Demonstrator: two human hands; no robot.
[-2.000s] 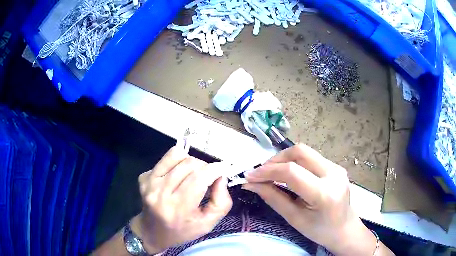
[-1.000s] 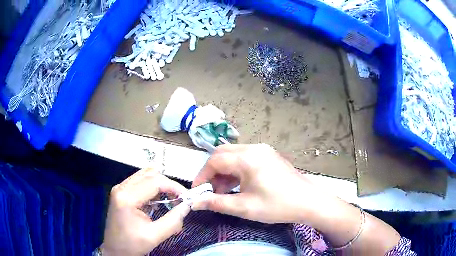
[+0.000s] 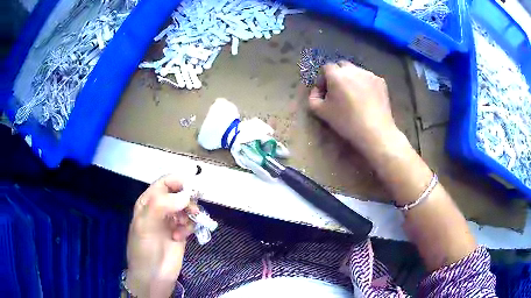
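My left hand (image 3: 160, 224) is at the lower left above my lap, its fingers closed on a white corded piece (image 3: 202, 226) that hangs out below the fingertips. My right hand (image 3: 352, 99) reaches over the pile of small dark metal parts (image 3: 310, 63); its fingertips are hidden behind the hand, so I cannot tell if it holds any. The hammer (image 3: 320, 197) lies across the bench edge, its black handle pointing toward my lap. White padding (image 3: 219, 125) with a blue tie (image 3: 231, 134) and a green patch wraps its head.
A heap of white plastic strips (image 3: 215, 35) lies at the back of the brown cardboard (image 3: 174, 122). A blue bin (image 3: 102, 78) of corded pieces is at the left. Blue bins (image 3: 463, 110) of white pieces stand at the right. Stacked blue bins (image 3: 64, 244) are at lower left.
My right hand has left the white piece at my left hand and moved up and right to the metal parts pile, uncovering the hammer handle. My left hand keeps the corded piece.
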